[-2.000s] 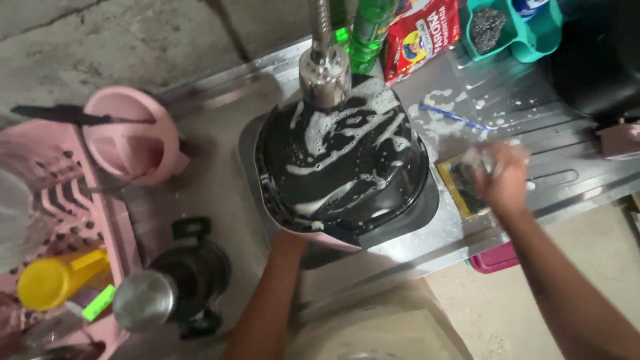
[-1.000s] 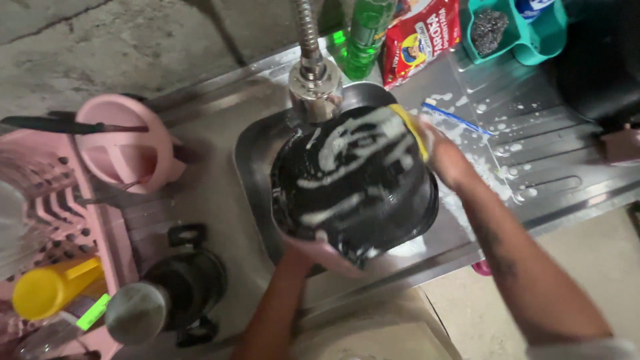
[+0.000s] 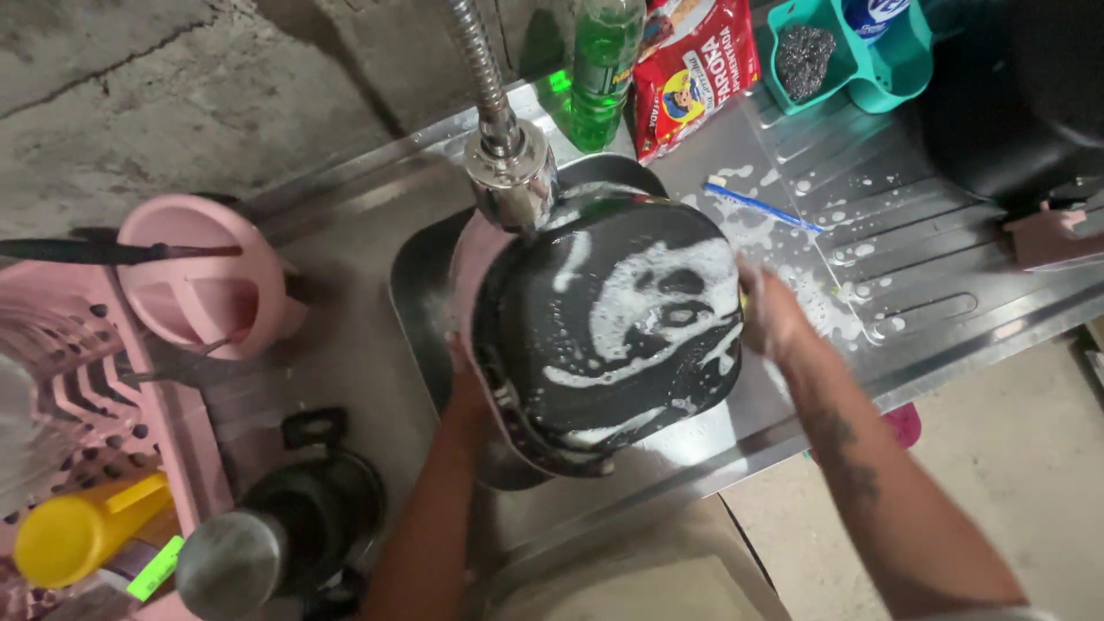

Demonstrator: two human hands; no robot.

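A black basket-like pan (image 3: 638, 336) with a pink front panel (image 3: 474, 267) is tilted over the steel sink (image 3: 423, 267), its dark face streaked with white suds. My left hand (image 3: 466, 379) grips it at the pink panel; most fingers are hidden behind it. Against the pan's right side is my right hand (image 3: 768, 315), blurred, with a bit of a yellow sponge showing at the fingers. The metal faucet head (image 3: 511, 177) hangs just above the pan's upper left edge.
A green bottle (image 3: 599, 78), red food bag (image 3: 694, 78) and teal holder with steel wool (image 3: 804, 65) stand behind. A blue toothbrush (image 3: 763, 205) lies on the sudsy drainboard. Leftward are a pink cutlery holder (image 3: 203, 276), pink dish rack (image 3: 164, 423) and dark pot (image 3: 319, 500).
The pan has turned, and its pink panel now faces left. My right hand, on the drainboard with the sponge two seconds ago and at the pan's upper edge one second ago, is now at its right side.
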